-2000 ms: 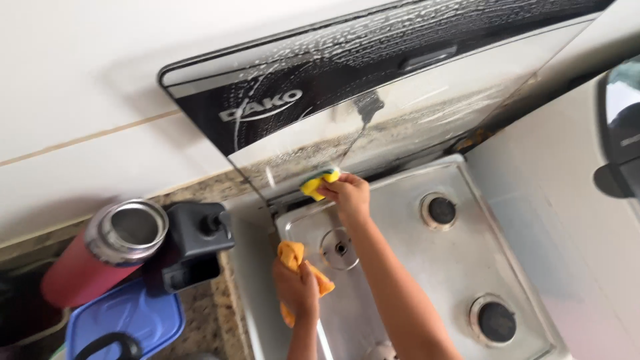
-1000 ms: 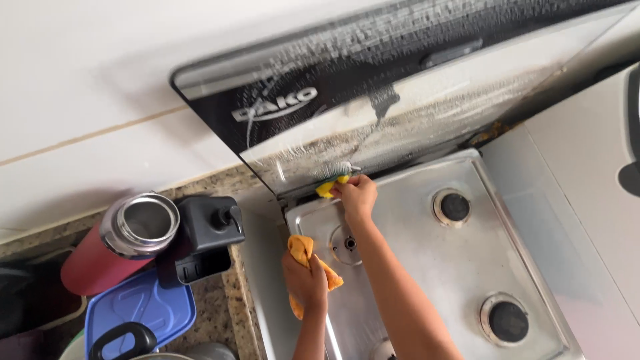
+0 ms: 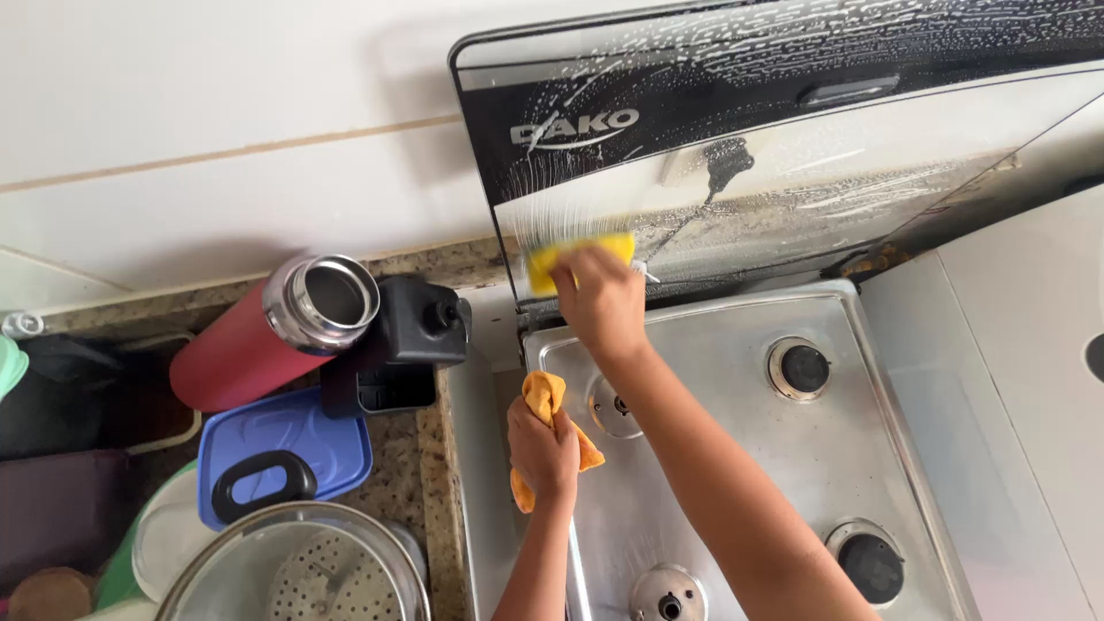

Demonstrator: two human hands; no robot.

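My right hand [image 3: 604, 302] holds a yellow sponge [image 3: 621, 247], slightly blurred, against the lower left part of the raised glass stove lid [image 3: 776, 181]. Streaks of suds and droplets cover the lid, which bears the maker's name Dako. My left hand [image 3: 543, 444] grips a bunched orange cloth [image 3: 545, 394] over the left edge of the stainless steel cooktop [image 3: 733, 466]. Some burners have black caps, such as the burner [image 3: 799, 369] at the back right; the burner base [image 3: 614, 405] at the back left is uncapped and partly hidden by my right forearm.
Left of the stove, a granite counter [image 3: 388, 474] holds a red insulated bottle [image 3: 250, 345], a black plastic holder [image 3: 423, 323], a blue plastic lid [image 3: 336, 448] and a glass pot lid [image 3: 216, 595]. A tiled wall [image 3: 259, 207] stands behind. A pale appliance or cabinet side [image 3: 1026, 345] borders the stove's right.
My right hand and the sponge have moved up from the lid's bottom edge onto its lower left glass. My left hand still holds the cloth near the cooktop's left edge.
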